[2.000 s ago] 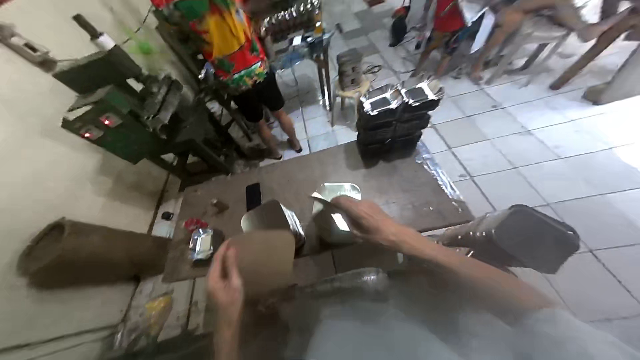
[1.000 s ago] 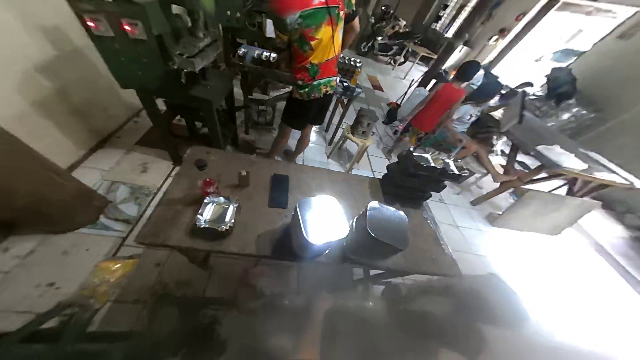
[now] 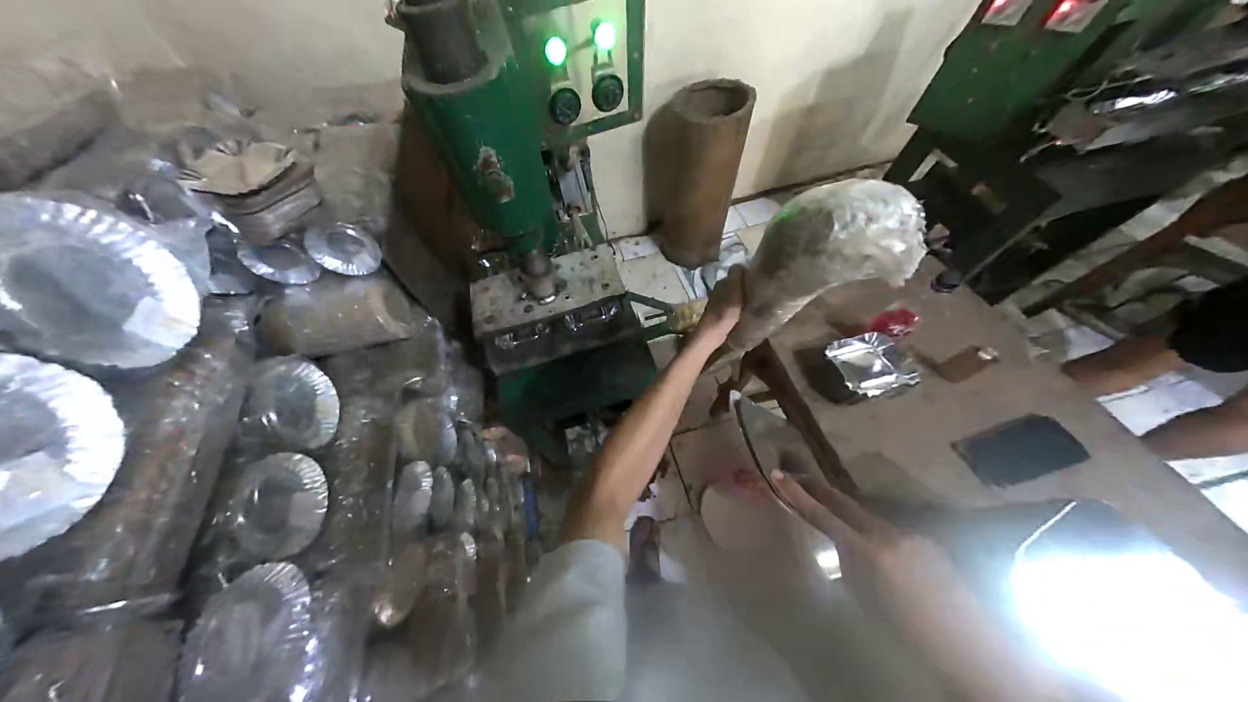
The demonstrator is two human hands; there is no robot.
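My left hand [image 3: 723,307] grips the gathered end of a clear plastic bag [image 3: 829,244], which bulges up and to the right over the table's corner. Low at the centre right, my right hand [image 3: 848,517] holds the edge of a thin, flat, blurred sheet [image 3: 760,439]; its material cannot be told. On the wooden table [image 3: 936,419] beside my hands are a square foil tray [image 3: 871,366], a red item [image 3: 893,322], a small brown block [image 3: 965,364] and a dark flat rectangle [image 3: 1021,449]. Strong glare covers a shiny container [image 3: 1102,604] at the lower right.
A green press machine [image 3: 487,146] with lit green lamps stands ahead. Plastic-wrapped stacks of round foil plates [image 3: 283,502] fill the left side. A brown cardboard tube [image 3: 704,175] leans by the wall. Another green machine [image 3: 985,107] and a person's arm or leg [image 3: 1121,370] are at the right.
The view has swung left to the press and the wrapped plates. A plastic bag is now in my left hand; two seconds ago that hand held a brown flat sheet.
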